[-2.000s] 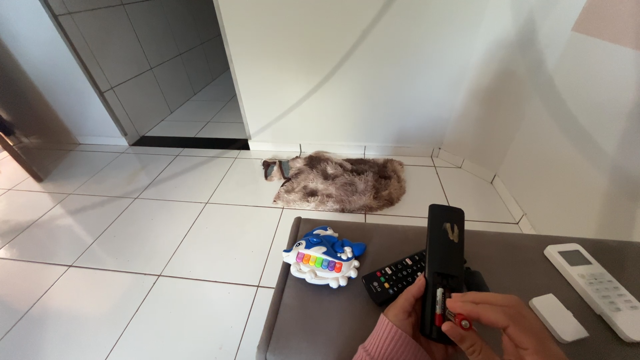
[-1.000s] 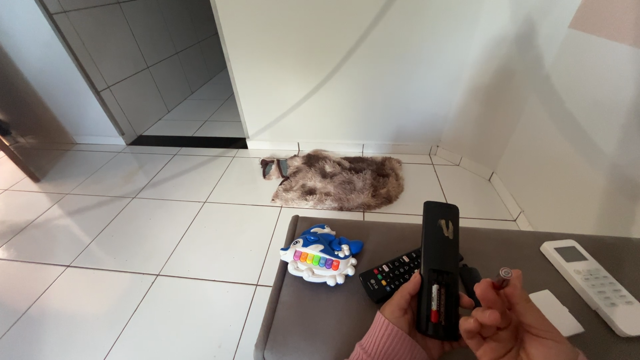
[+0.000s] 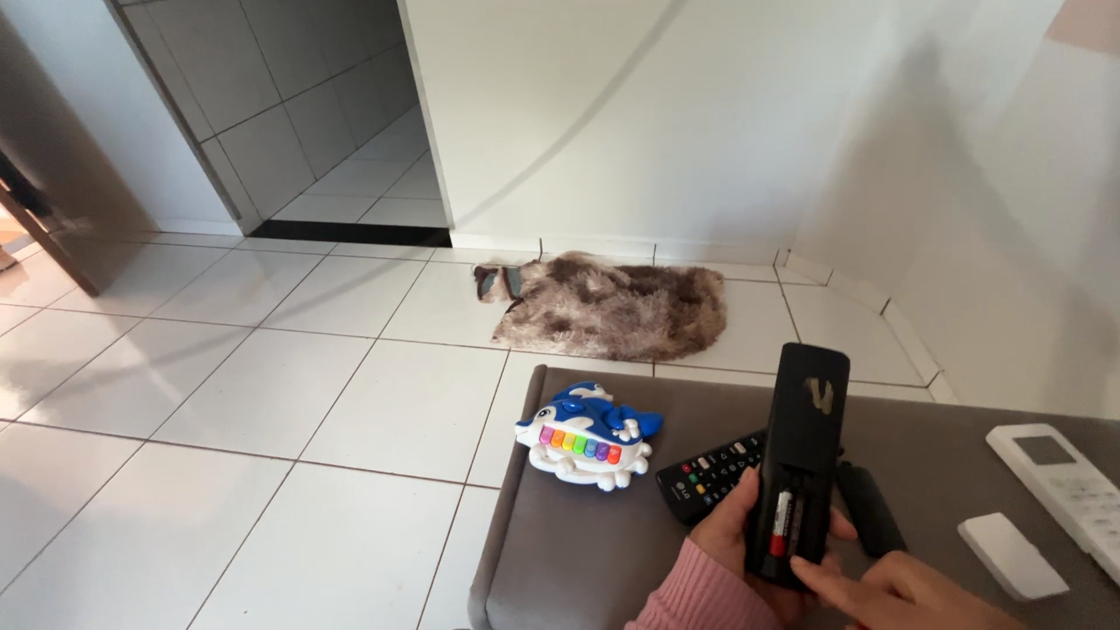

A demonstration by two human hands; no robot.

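My left hand holds a black remote control upright, its back toward me and its battery compartment uncovered. One battery, silver and red, lies in the left slot; no battery shows in the right slot. The index fingertip of my right hand is at the lower edge of the compartment; its other fingers are curled, and whether they hold anything is hidden. Behind the held remote lies a second black remote with colored buttons. To the right lies a black cover-like piece, partly behind my left fingers.
On the gray upholstered surface rest a blue and white toy keyboard, a white remote with a display and a small white cover-like piece. A shaggy brown rug lies on the tiled floor beyond.
One second ago my right hand held a battery up, right of the remote; now its index finger points into the compartment's lower end. Two seconds ago its fingers were at the batteries there.
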